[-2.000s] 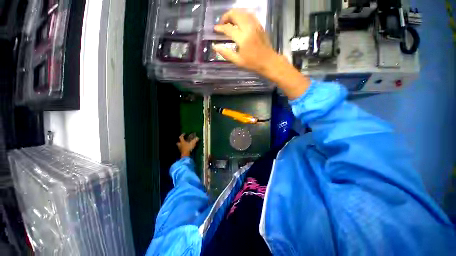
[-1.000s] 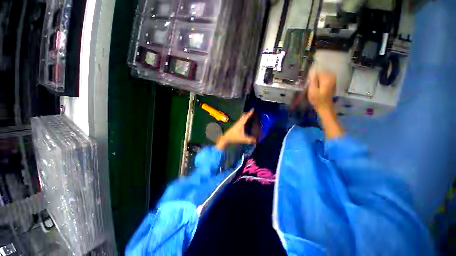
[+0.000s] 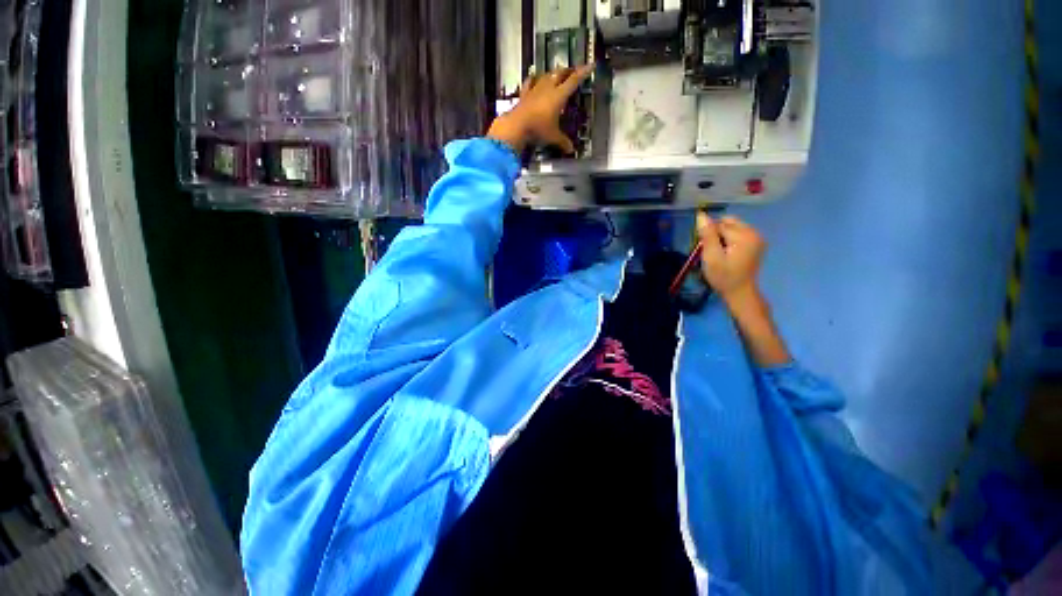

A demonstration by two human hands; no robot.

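Note:
The white benchtop machine [image 3: 646,111] is at the top of the view. My left hand [image 3: 543,111] is over its left fixture [image 3: 564,49], thumb and fingers spread; whether it grips a unit there is hard to tell. My right hand [image 3: 731,256] is just below the machine's front edge, closed on a dark handset unit with a red edge [image 3: 689,279], held tilted and partly blurred. Another dark unit or nest [image 3: 719,49] sits at the machine's right fixture.
Stacked clear blister trays [image 3: 274,200] stand left of the machine, with dark red units in the near pockets. Whitish nested trays [image 3: 111,466] are at lower left, beyond the dark green conveyor [image 3: 192,303]. A black cable loop [image 3: 772,82] is at the machine's right.
The view has shifted right. My left hand has moved from beside the yellow screwdriver, with a dark unit, up to the left fixture. My right hand has come down off the machine front with a unit.

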